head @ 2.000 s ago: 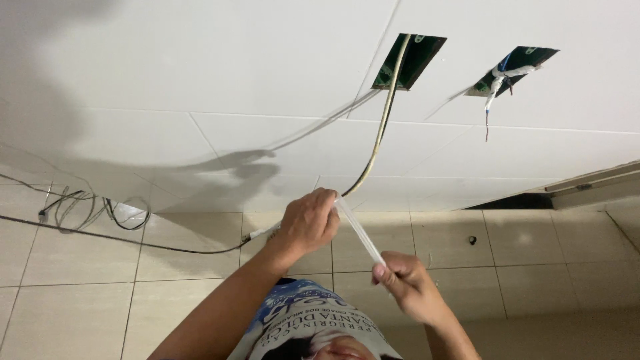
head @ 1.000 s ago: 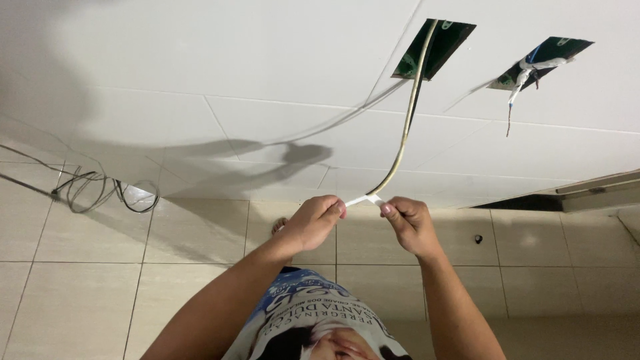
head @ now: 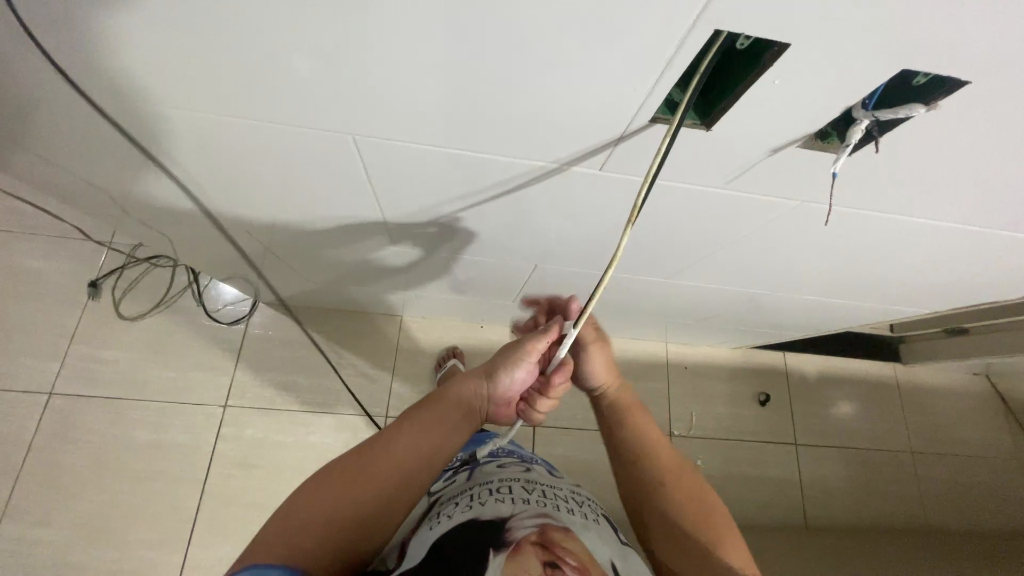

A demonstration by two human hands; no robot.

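A beige cable and a black one beside it hang from the left wall box, a green-lined cutout in the white wall. White tape wraps the cable's lower part. My left hand is closed around that taped part, thumb up along it. Just behind the cable, my right hand is partly hidden and blurred, its fingers spread at the upper end of the tape; whether it holds the tape cannot be told. The taped end runs down below my left hand toward my shirt.
White-taped wires with a bare twisted end stick out of the right wall box. A long black cable crosses on the left. Coiled cables with a plug lie near the wall's foot. A small dark ring is on the tiled floor.
The hands were apart with white tape stretched between them; now they are close together at the cable. My left hand has closed around the taped part. The view has shifted.
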